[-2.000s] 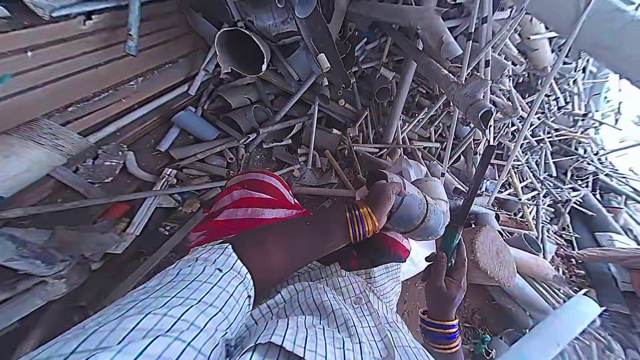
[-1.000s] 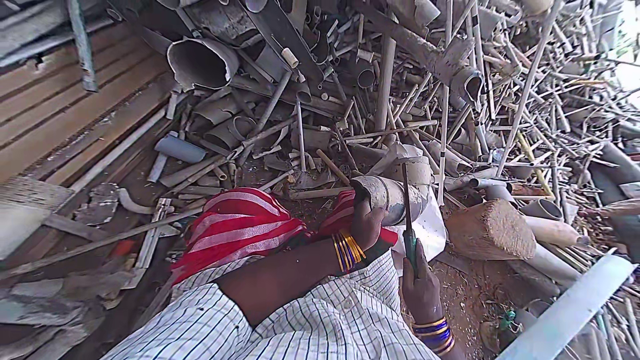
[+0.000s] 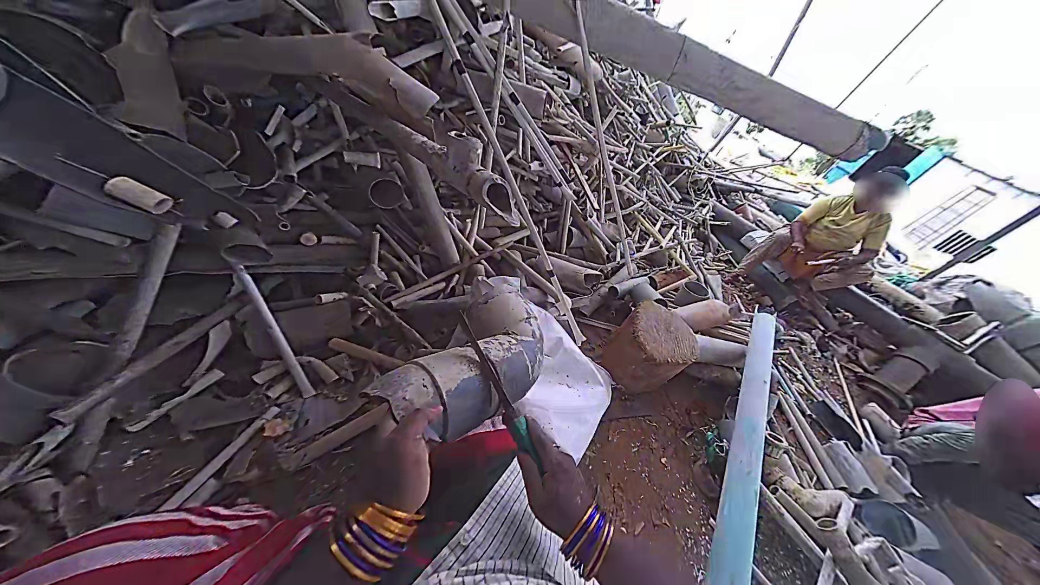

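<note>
My left hand (image 3: 396,465) holds the near end of a grey plastic pipe elbow (image 3: 463,382), which is coated with dried dirt. My right hand (image 3: 552,479) is closed around the green handle (image 3: 524,443) of a long knife or saw-like tool. Its dark narrow blade (image 3: 486,364) lies across the pipe between a raised ring and the bend. A white sheet (image 3: 569,386) is under and beside the elbow. Red striped cloth (image 3: 162,544) lies at the lower left.
Scrap pipes (image 3: 569,146) are heaped ahead. A cut wood block (image 3: 650,345) and a pale blue pipe (image 3: 743,455) stand to the right. A person in a yellow top (image 3: 845,223) sits farther off at the right; another person (image 3: 975,455) is at the lower right edge.
The blade, held raised beside the pipe two seconds ago, now lies across it. The view has swung to the right, bringing two people into sight.
</note>
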